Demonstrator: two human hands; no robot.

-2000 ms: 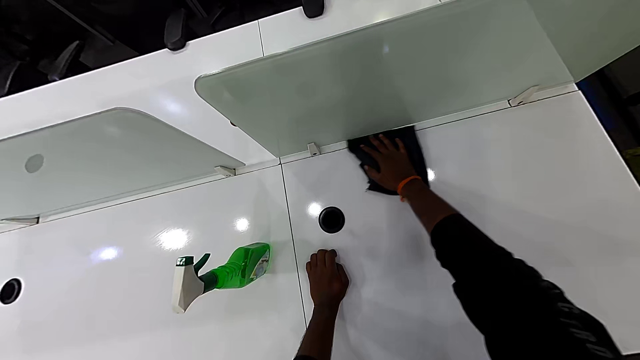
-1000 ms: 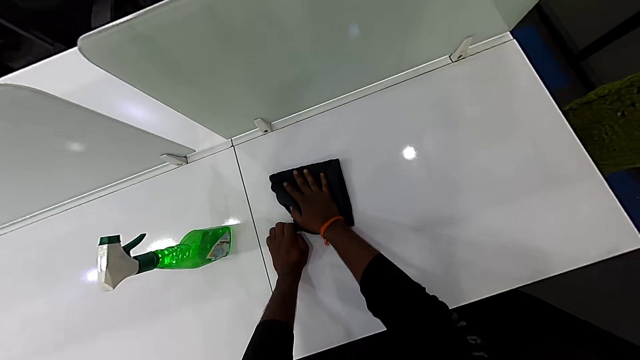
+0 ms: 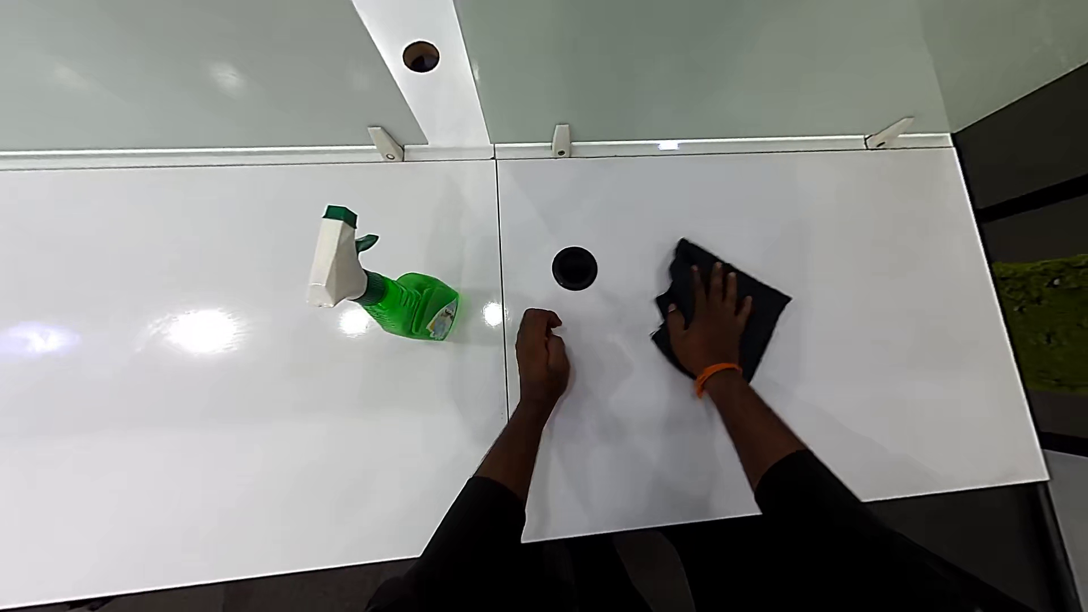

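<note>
My right hand (image 3: 712, 327), with an orange band at the wrist, lies flat with fingers spread on a dark cloth (image 3: 765, 308), pressing it to the glossy white desktop (image 3: 884, 340). My left hand (image 3: 542, 357) rests curled on the desk beside the panel seam, below a round black cable grommet (image 3: 575, 269); nothing shows in it. Left of the seam a green spray bottle (image 3: 416, 306) with a white and green trigger head lies on its side.
Frosted glass partitions (image 3: 697, 68) stand along the back edge in small white clamps (image 3: 561, 141). Behind them is a round hole (image 3: 421, 57) in a white surface. Green moss-like material (image 3: 1044, 323) shows beyond the desk's right edge.
The cloth under my right hand has moved: it was at the partition's foot, then close beside my left hand, and now lies farther right, apart from it. The view has turned.
</note>
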